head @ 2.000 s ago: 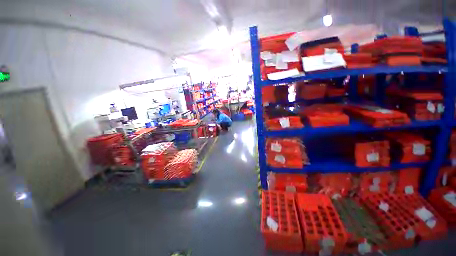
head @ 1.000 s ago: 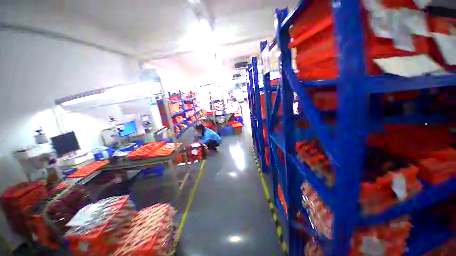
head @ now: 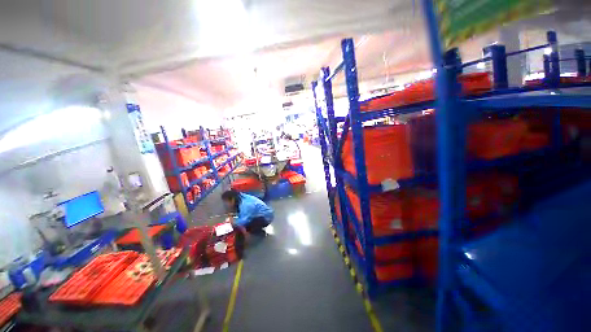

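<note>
Neither of my hands is in the picture. Blue racks (head: 363, 194) full of orange-red trays stand close on my right; the nearest post is blurred. A large orange-red tray stack (head: 382, 154) with a white label sits on a middle shelf. On the left, orange-red compartment trays (head: 107, 277) lie on a bench (head: 152, 305). Beyond the bench, dark red tray stacks (head: 208, 246) with white papers stand on the floor.
A person in blue (head: 253, 211) crouches beside the floor stacks. The grey aisle floor (head: 291, 279) runs ahead between yellow and yellow-black tape lines. A lit monitor (head: 82, 209) stands at left. Another blue rack (head: 207, 162) and blue bins (head: 278, 189) are farther ahead.
The view has moved forward along the aisle. The crouching person appears nearer, the front-left tray stacks have left the picture, and the near right rack has passed closer.
</note>
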